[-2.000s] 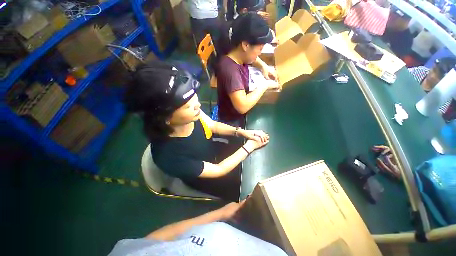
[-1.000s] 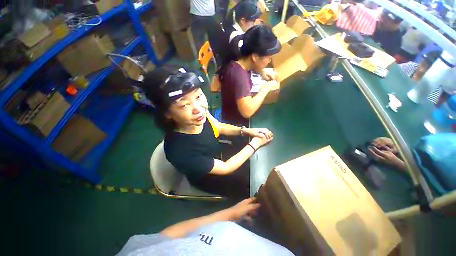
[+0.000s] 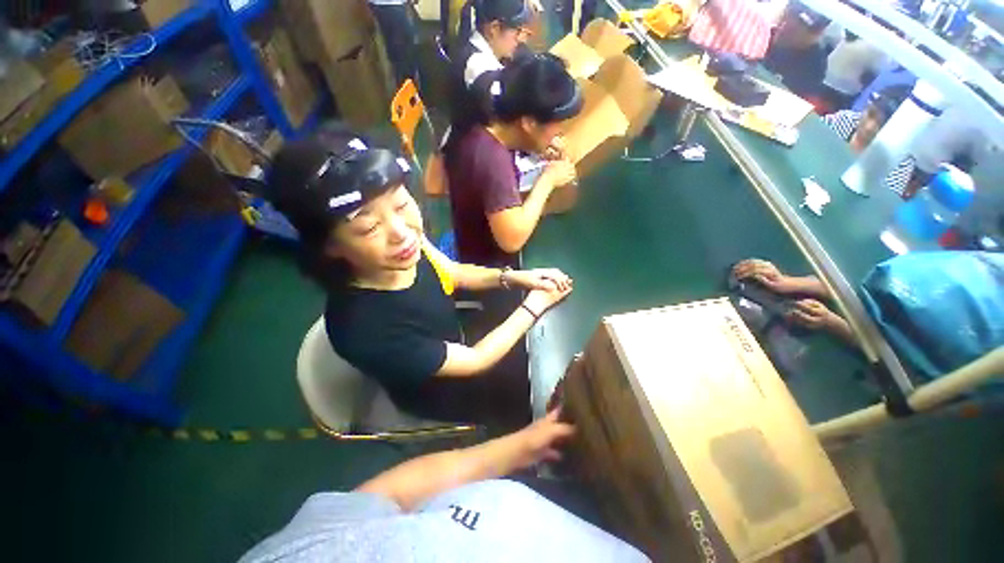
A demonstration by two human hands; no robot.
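A large brown product carton (image 3: 716, 429), with dark print on top and "KD-C02"-like print on its near side, is at the near end of the green workbench (image 3: 650, 236). Its lower part is cut off by the picture's edge. My left hand (image 3: 547, 431) is against the carton's left side and holds it there; the fingertips are blurred and partly hidden. My right hand is not in view.
A seated person in black (image 3: 385, 319) is just left of the bench end. Others sit beyond, by an open carton (image 3: 600, 110). Another person's hands (image 3: 793, 297) are on a black device at right, near pipe framing (image 3: 771, 198) and a blue bag (image 3: 936, 308). Blue racks (image 3: 143, 319) stand left.
The view has shifted, and the carton now shows more of its near side. The seated person in black has turned their head up towards me. The other person's hands have moved onto the black device.
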